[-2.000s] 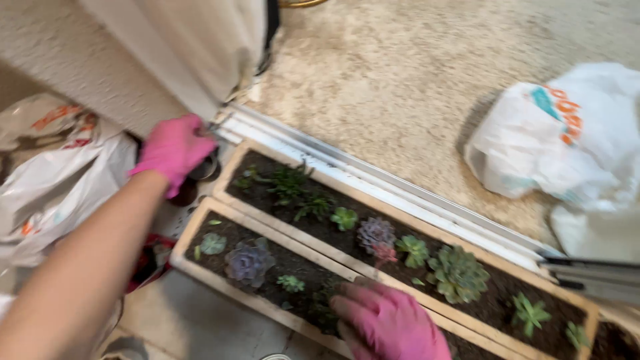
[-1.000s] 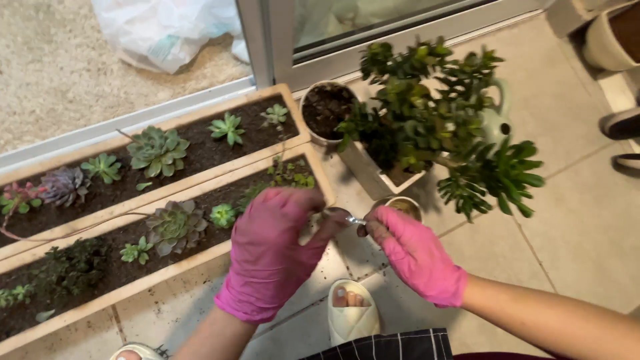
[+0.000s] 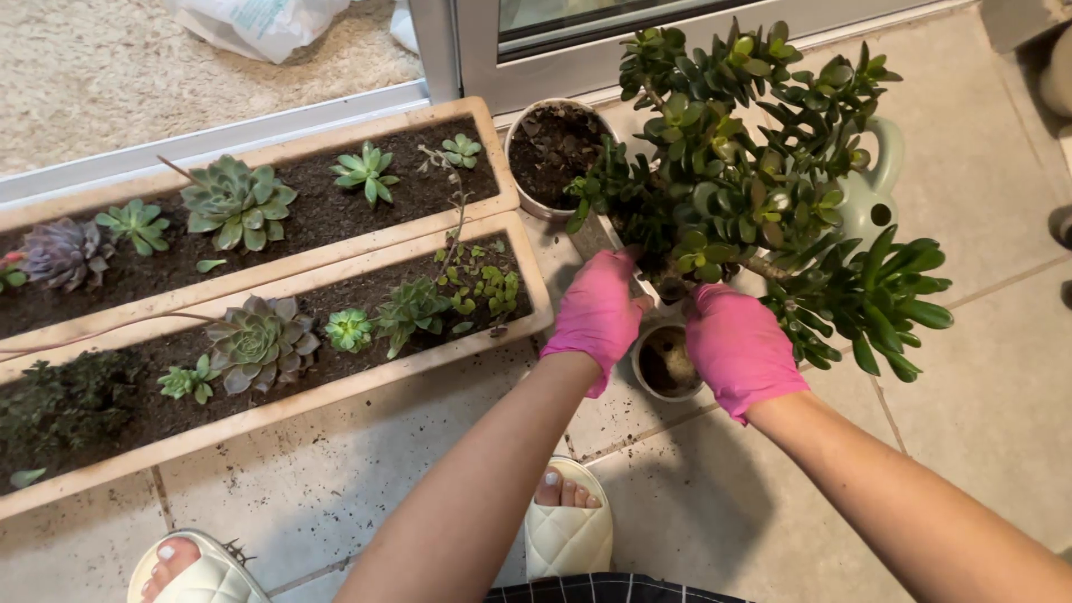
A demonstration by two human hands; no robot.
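Note:
Both my hands wear pink gloves and are at the near side of a planter box (image 3: 595,238) that holds a jade plant (image 3: 737,176). My left hand (image 3: 599,311) is at the box's left rim, its fingertips partly hidden under the foliage. My right hand (image 3: 741,347) is by the plant's base, with its fingers out of sight beneath the leaves. Whether either hand grips anything cannot be told. Just below and between them stands a small round pot (image 3: 667,362) with soil and something pale inside. A round white pot of soil (image 3: 557,155) is behind my left hand.
Two long planters (image 3: 494,180) (image 3: 536,293) of succulents lie side by side at left. A pale green watering can (image 3: 867,197) stands behind the jade plant. The sliding door frame (image 3: 553,75) runs along the back. Loose soil is scattered on the tiles (image 3: 335,444) near my slippers (image 3: 569,536).
One second ago my hands were together over the planter's end, at a small shiny thing; now they are apart at the jade plant's base. The view has swung right since two seconds ago.

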